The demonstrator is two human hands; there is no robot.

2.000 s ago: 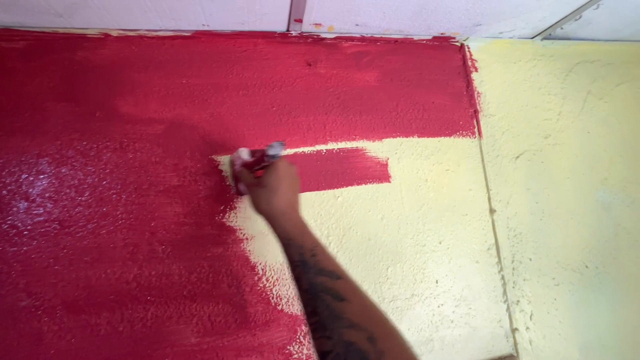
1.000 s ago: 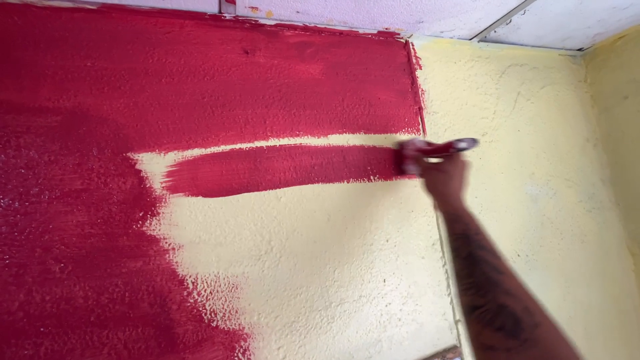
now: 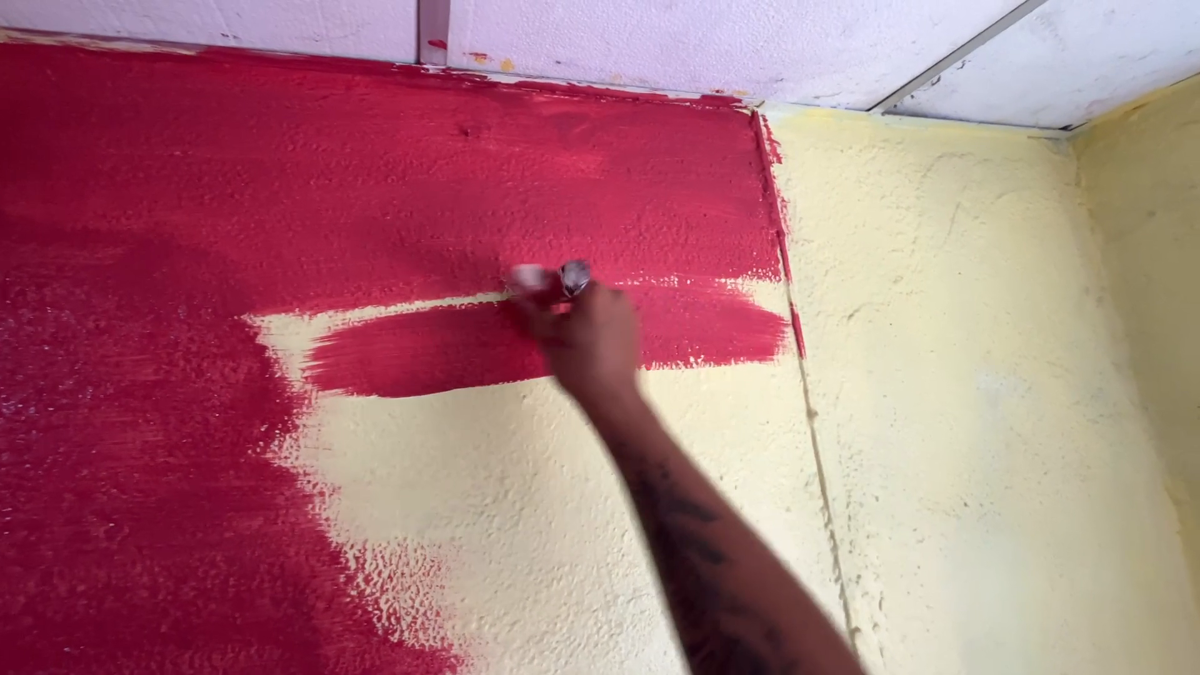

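Note:
My right hand (image 3: pixel 595 342) is closed around a paintbrush (image 3: pixel 548 279) covered in red paint and blurred by motion. The brush lies against the wall at the upper edge of a red stripe (image 3: pixel 422 352), and its bristles are partly hidden by my fingers. Red paint (image 3: pixel 375 178) covers the wall above and to the left of the stripe. Below it the wall surface (image 3: pixel 525 478) is rough and pale yellow. A thin strip of yellow shows between the stripe's left part and the red above. My left hand is out of view.
White ceiling panels (image 3: pixel 703 42) with metal strips (image 3: pixel 956 56) meet the wall's top, with paint smears near the joint. A vertical seam (image 3: pixel 820 469) divides the wall. A yellow wall section (image 3: pixel 956 375) lies right of it, reaching a corner with another yellow wall (image 3: pixel 1153 206).
My right hand with the brush has moved left from the seam, where it was one second ago. The red stripe, shorter two seconds ago, now extends close to the seam, and its right part has widened upward.

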